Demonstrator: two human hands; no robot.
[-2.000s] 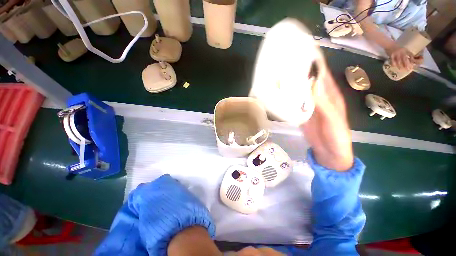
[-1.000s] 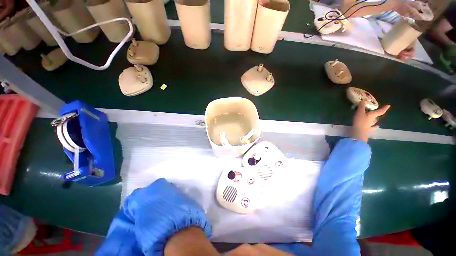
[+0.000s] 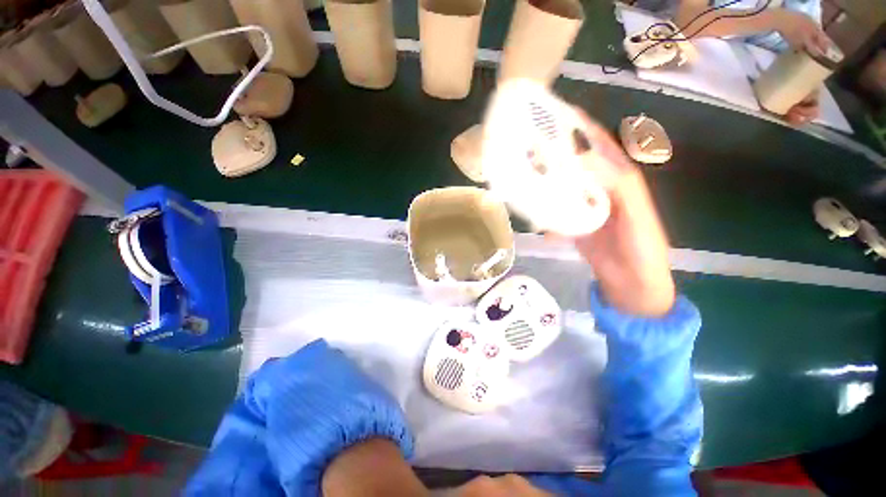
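Note:
My right hand (image 3: 627,218) holds a cream grille cover (image 3: 544,160), glaring bright and slightly blurred, raised over the belt's near edge with its slotted face showing. An open cream housing body (image 3: 461,238) stands on the foam sheet with two white inner pieces inside. Two grille covers lie face up, touching, just in front of it: one at the right (image 3: 522,315), one at the left (image 3: 466,367). My left hand (image 3: 389,476) is at the bottom edge, mostly cut off by the frame; its fingers cannot be made out clearly.
A blue tape dispenser (image 3: 180,267) and a red compartment tray (image 3: 29,252) are at the left. Pronged covers (image 3: 243,146) and tall housing sleeves (image 3: 361,44) are on the dark green belt (image 3: 369,146). A white cable (image 3: 194,115) hangs above. A coworker's hands (image 3: 801,34) hold a sleeve opposite.
My right hand has taken a grille cover from the belt and brought it left and nearer the housing body. The tall sleeves at the back have shifted. A coworker's sleeve has tilted differently.

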